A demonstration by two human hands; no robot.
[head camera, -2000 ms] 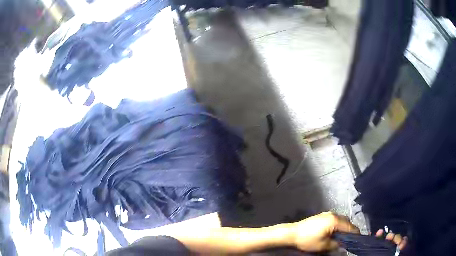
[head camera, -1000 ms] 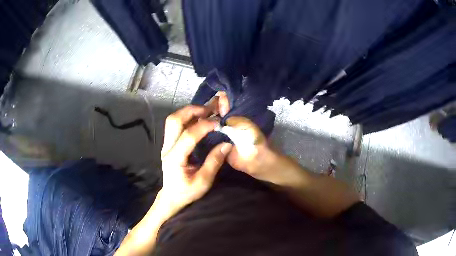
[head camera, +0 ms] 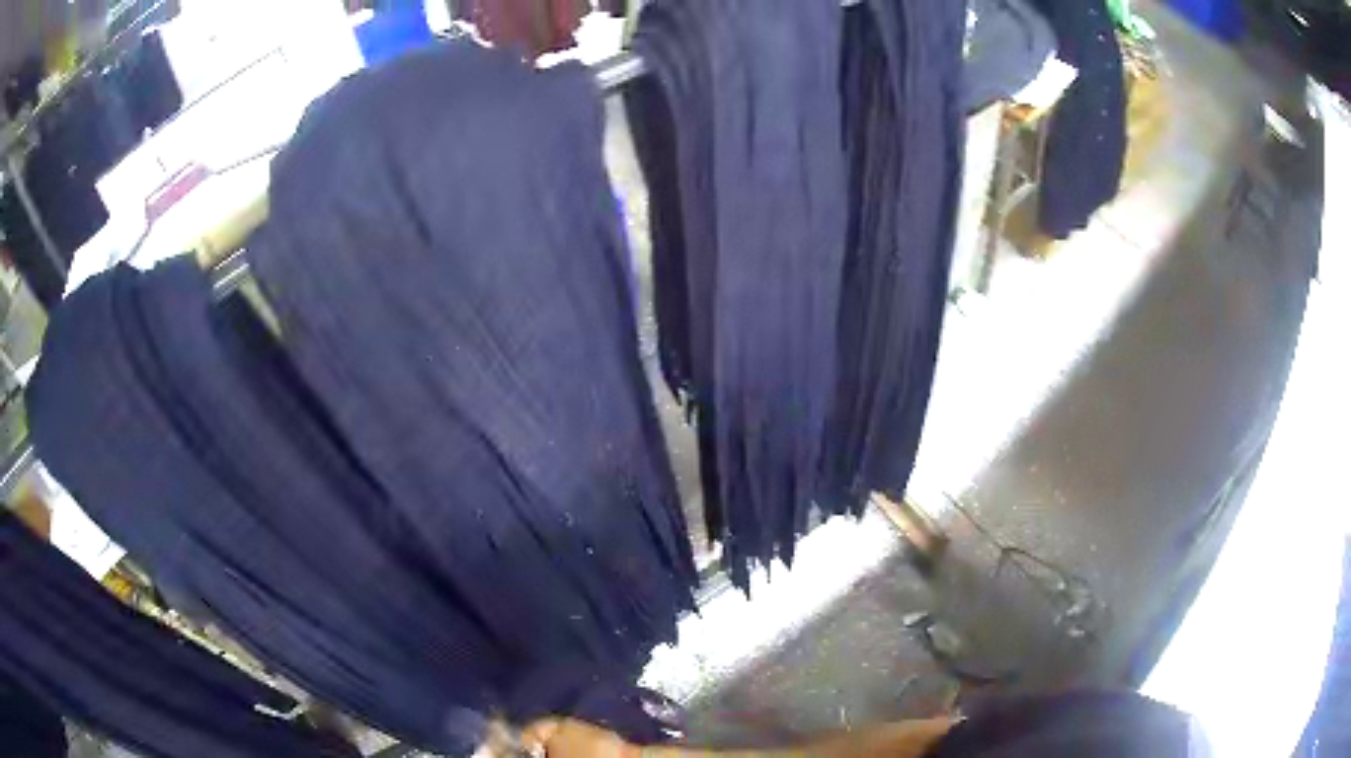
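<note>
Long dark navy garment strips (head camera: 459, 296) hang in a thick clump over a metal rail and narrow towards the bottom edge. My right hand (head camera: 571, 738) is at their lower end, closed on the gathered strips; it is small, blurred and partly cut off. Its forearm comes in from the right. A pale blurred patch (head camera: 496, 733) just left of it may be fingertips of my left hand; its grip cannot be made out. Another clump of strips (head camera: 126, 385) hangs close on the left.
More navy strips (head camera: 785, 267) hang on the rail (head camera: 622, 68) to the right, with ragged lower ends. Dark scraps (head camera: 948, 637) lie on the grey floor (head camera: 1156, 400). A bright white surface (head camera: 1274, 622) is at the right edge. Blue plastic (head camera: 393, 27) shows behind the rail.
The view has swung up to the hanging rows. My hands, together at mid-picture on the gathered strips before, are now at the bottom edge, and the white table pile has left view.
</note>
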